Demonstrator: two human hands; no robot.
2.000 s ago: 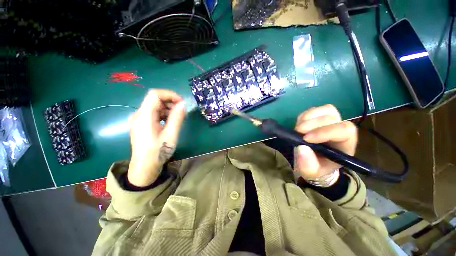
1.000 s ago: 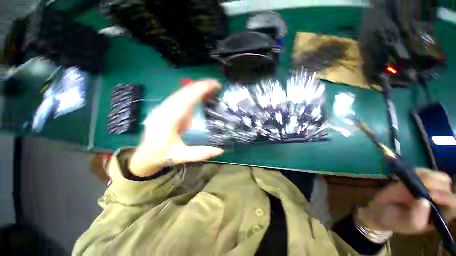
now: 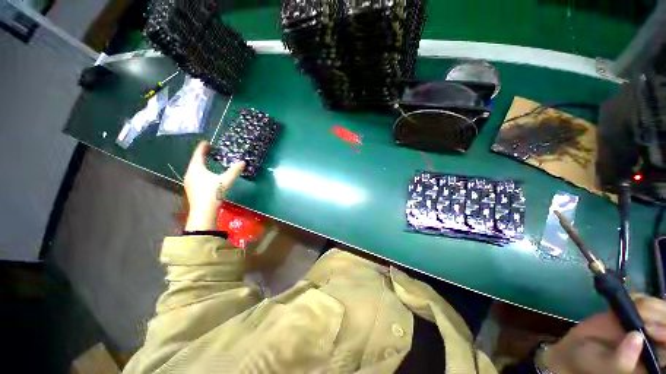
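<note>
The larger circuit board panel lies on the green bench, right of centre. The smaller panel lies farther left. My left hand is at the smaller panel's near left end, thumb and forefinger spread around its corner; whether they touch it I cannot tell. A thin strand, perhaps solder wire, shows just left of this hand. My right hand, partly cut off by the bottom right edge, holds the soldering iron. Its tip points up and left over a clear plastic strip, away from the larger panel.
Tall stacks of board panels stand at the back. The fume fan, stained cardboard and dark soldering station with a red light are at right. Red wires lie mid-bench. Plastic bags lie far left. A phone is cut off at right.
The view has swung left. My left hand has moved from beside the larger panel to the smaller one. My right hand has drawn the iron away from the larger panel to the right.
</note>
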